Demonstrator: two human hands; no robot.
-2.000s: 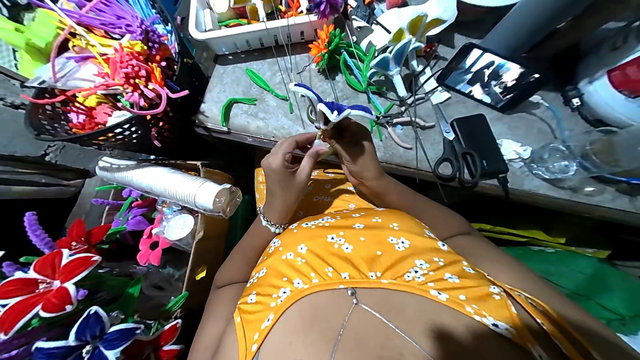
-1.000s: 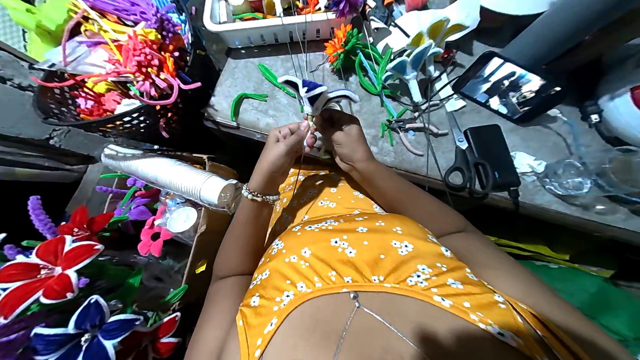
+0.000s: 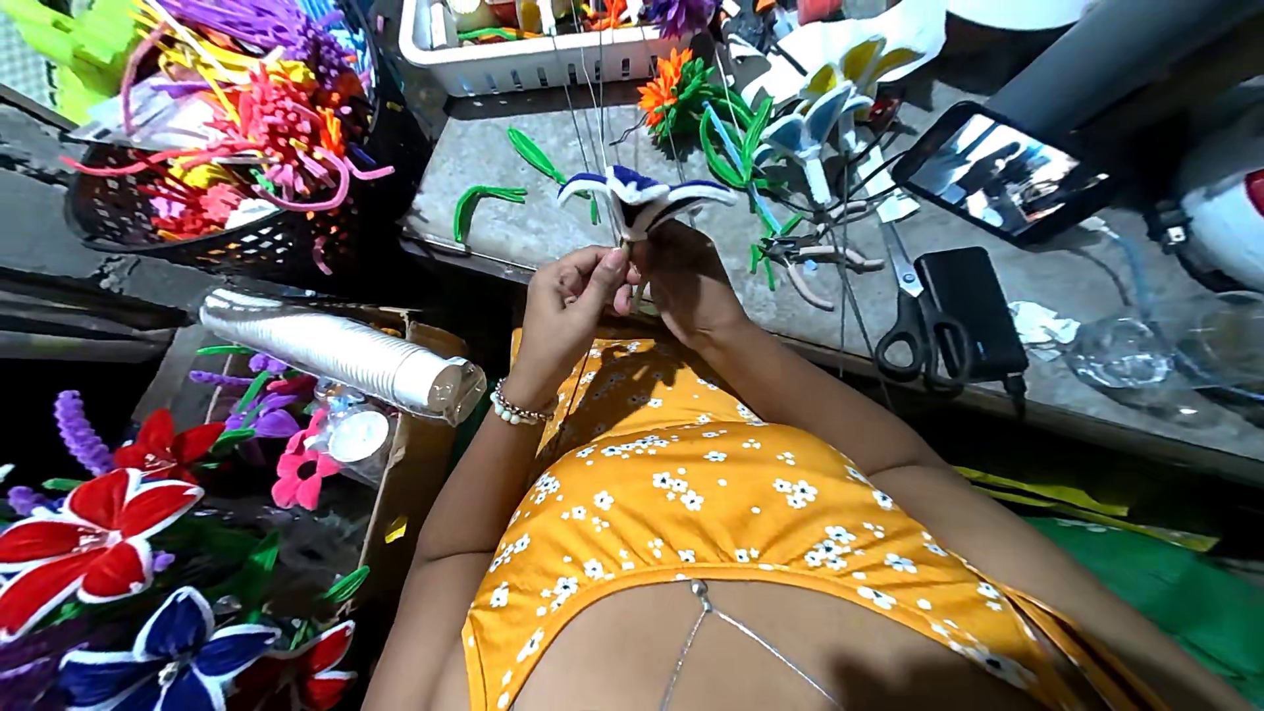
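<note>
A blue-and-white pipe-cleaner flower [image 3: 640, 193] stands upright at the table's front edge, its petals spread above my fingers. My left hand [image 3: 578, 296] pinches the flower's base from the left, thumb up. From the right my right hand [image 3: 691, 281] closes round the same base and stem; shadow hides part of its fingers. Green pipe-cleaner leaves [image 3: 489, 202] lie left of the flower. To its right are pliers with pale handles [image 3: 815, 259], and past them black-handled scissors [image 3: 913, 331]. An orange flower with green leaves [image 3: 671, 94] lies behind.
A white plastic basket [image 3: 553, 64] stands at the back. A black basket [image 3: 267, 237] of coloured pipe cleaners is at the left, above a sleeve of white cups [image 3: 326, 341] and finished flowers [image 3: 94, 543]. At the right lie a phone [image 3: 997, 173], a black power bank [image 3: 973, 311] and clear plastic [image 3: 1121, 351].
The flower has turned in my hands, its petals now spread to both sides. Both hands stay together at its base near the table edge.
</note>
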